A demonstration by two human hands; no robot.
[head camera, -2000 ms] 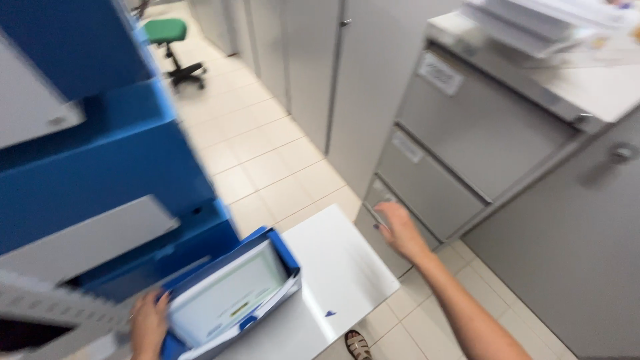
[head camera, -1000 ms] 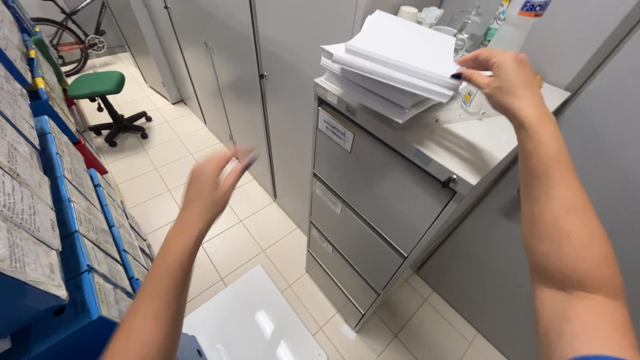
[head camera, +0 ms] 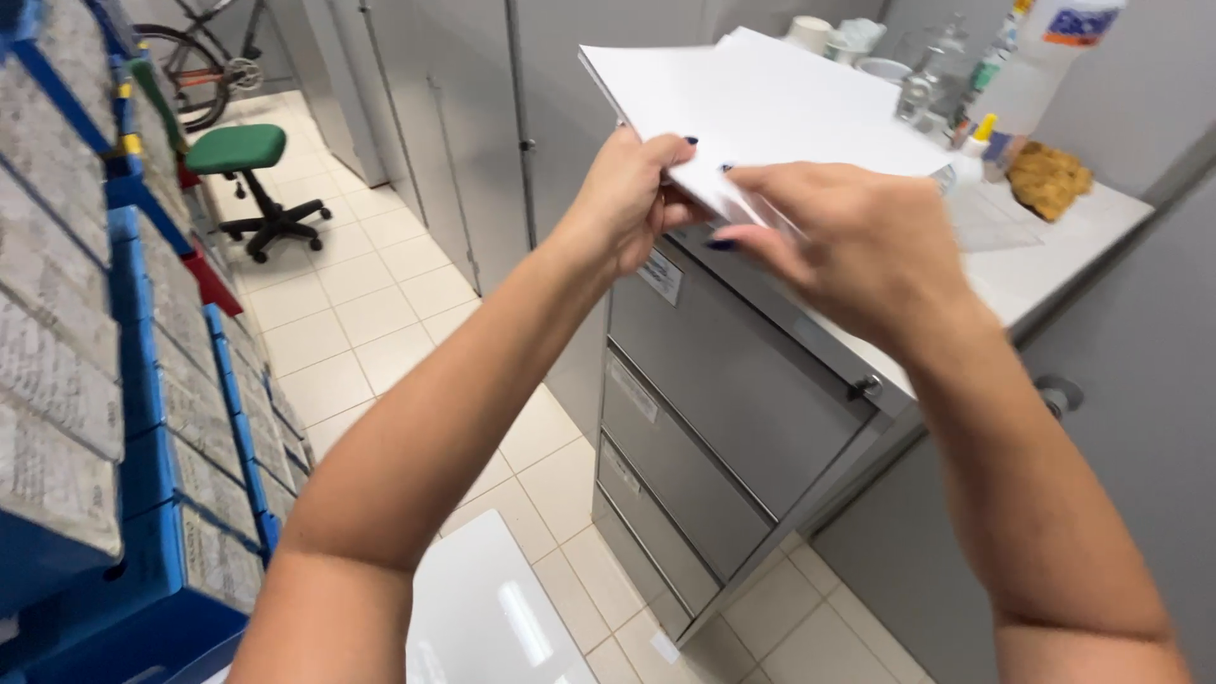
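My left hand point(head camera: 638, 190) grips the near left edge of a stack of white paper sheets point(head camera: 769, 104), thumb on top and fingers beneath. At the stack's near corner, my right hand point(head camera: 845, 237) has its thumb and fingers around the edges of some sheets; it is slightly blurred, and its grip is partly hidden. The stack is over the top of a grey metal filing cabinet point(head camera: 722, 370), tilted a little. More sheets lie behind it.
On the cabinet top point(head camera: 1073, 256) are a plastic bottle point(head camera: 1035, 76), a glue bottle point(head camera: 974, 152), glass containers and a brown crumpled cloth point(head camera: 1049, 179). Blue file boxes point(head camera: 152, 532) line the left. A white tabletop point(head camera: 484, 608) is below; a green stool point(head camera: 237, 149) and bicycle stand behind.
My left hand has moved up from over the floor to the paper stack and taken hold of its edge. My right hand has shifted along the sheets to the near corner.
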